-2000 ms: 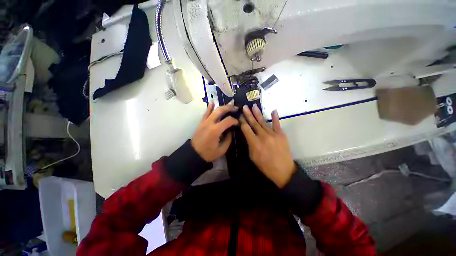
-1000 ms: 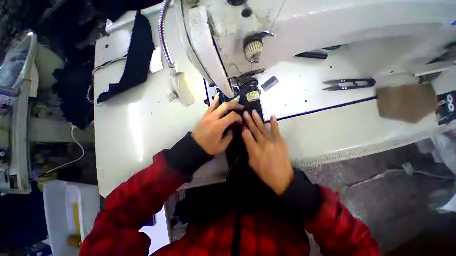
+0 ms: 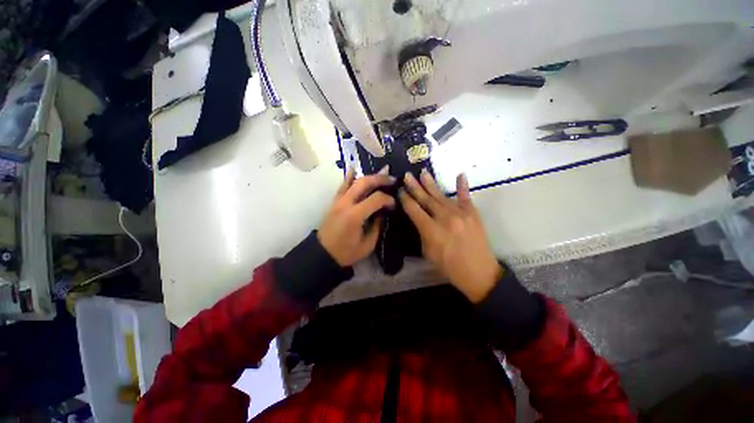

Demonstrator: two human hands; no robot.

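The black fabric piece (image 3: 400, 241) lies on the machine bed, its far end at the presser foot (image 3: 395, 145) and its near end by the table's front edge. My left hand (image 3: 354, 221) has its fingers bent on the fabric's left side, just in front of the foot. My right hand (image 3: 451, 234) lies flatter, its fingertips on the fabric's right side. The small pale yellow block (image 3: 419, 153) sits right of the needle area. The needle tip is too small to tell.
The white sewing machine (image 3: 529, 37) spans the top. Thread snips (image 3: 582, 130) and a brown card patch (image 3: 680, 159) lie right. The lamp head (image 3: 293, 142) and a black fabric stack (image 3: 217, 95) are left. A white bin (image 3: 112, 355) stands lower left.
The fabric's near end has come up onto the table and now shows as a short end below my hands. Both hands stay close to the foot; my right hand's outer finger is spread wider.
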